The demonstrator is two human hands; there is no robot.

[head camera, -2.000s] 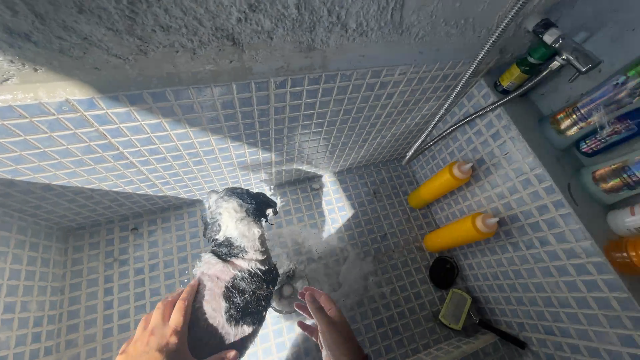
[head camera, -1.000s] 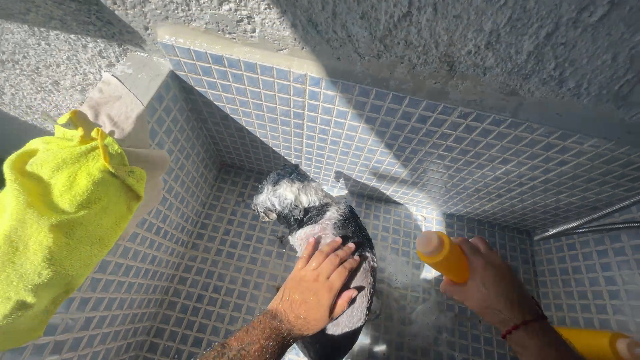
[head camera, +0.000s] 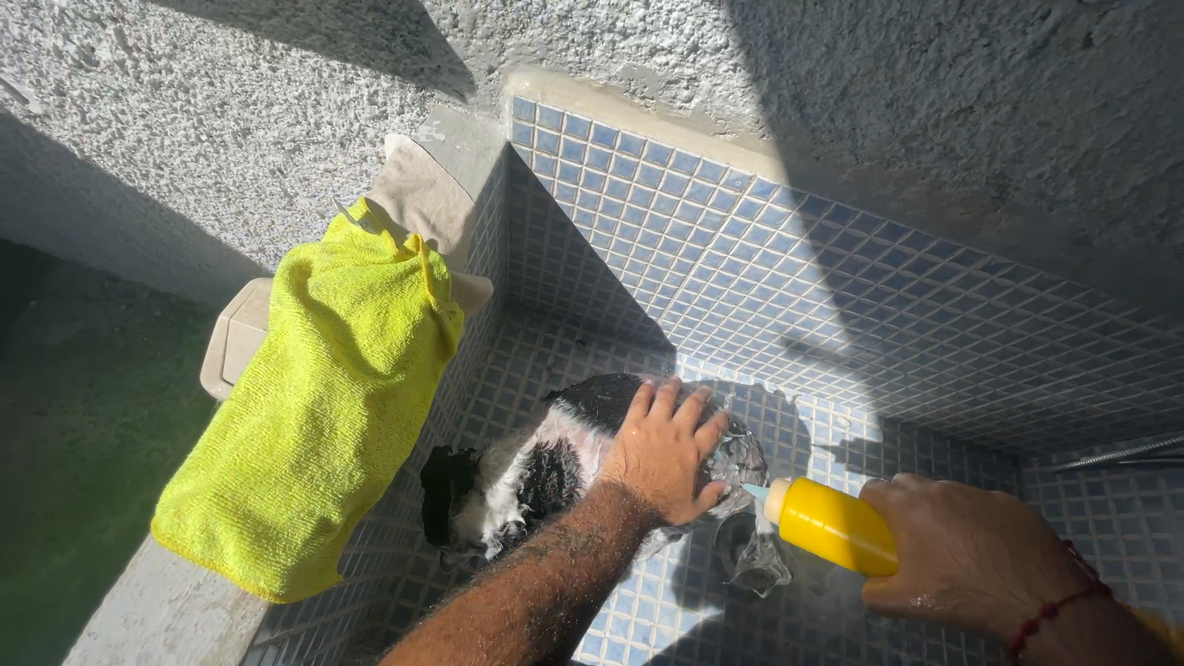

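A wet, black-and-white small dog (head camera: 546, 453) stands in the blue-tiled basin, its head at the lower left. My left hand (head camera: 668, 449) lies flat on the dog's back, near its hindquarters, with fingers spread. In my right hand (head camera: 934, 541) is a yellow squeeze bottle (head camera: 837, 525), tilted so that its pale nozzle points left at the dog's wet rear. Clear water or liquid glistens around the rear and below it, beside a round drain (head camera: 737, 536). The dog's legs are mostly hidden.
A lime-yellow towel (head camera: 324, 407) and a beige cloth (head camera: 425, 199) hang over the basin's left wall, with a beige plastic object (head camera: 242, 338) behind them. A tiled wall (head camera: 638, 213) rises behind the dog. A metal hose (head camera: 1124, 455) runs at the right.
My right hand, empty two seconds ago, holds the yellow bottle, now tipped at the dog's rear. The dog has turned, its head now lower left. The view has swung left.
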